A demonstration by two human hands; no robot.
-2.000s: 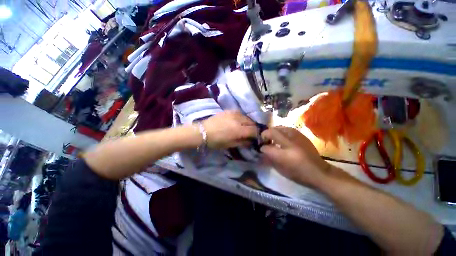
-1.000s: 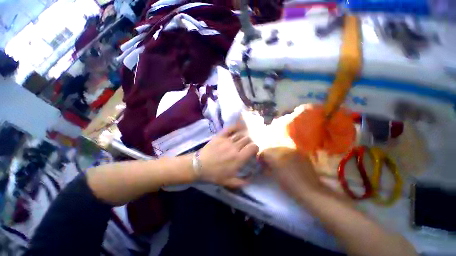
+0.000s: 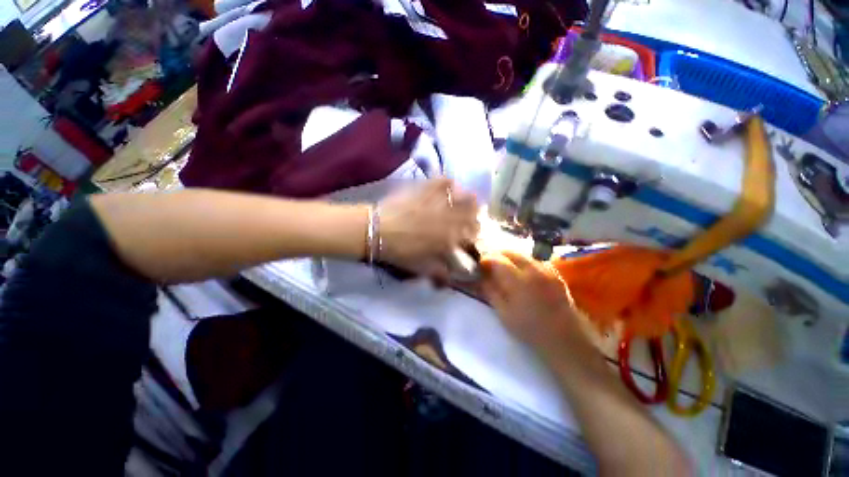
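Note:
My left hand (image 3: 430, 231) and my right hand (image 3: 523, 291) meet in front of the needle area of the white sewing machine (image 3: 642, 154). The fingers of both hands pinch a small dark and white fabric edge (image 3: 468, 259), mostly hidden by them. A white panel (image 3: 465, 140) runs from behind my left hand toward the back. A maroon panel (image 3: 349, 154) lies left of it, joined to the large maroon pile (image 3: 298, 84). The presser foot is lost in the lamp glare.
An orange tuft (image 3: 628, 287) hangs on the machine front, with red and yellow scissors handles (image 3: 689, 368) below it. A black rectangle (image 3: 775, 433) lies at the right. A blue basket (image 3: 740, 88) stands behind the machine. Part-sewn pieces (image 3: 177, 345) hang at lower left.
The view has shifted and turned. My left hand was spread flat on the fabric one second ago; its fingers now meet my right fingers at the fabric edge.

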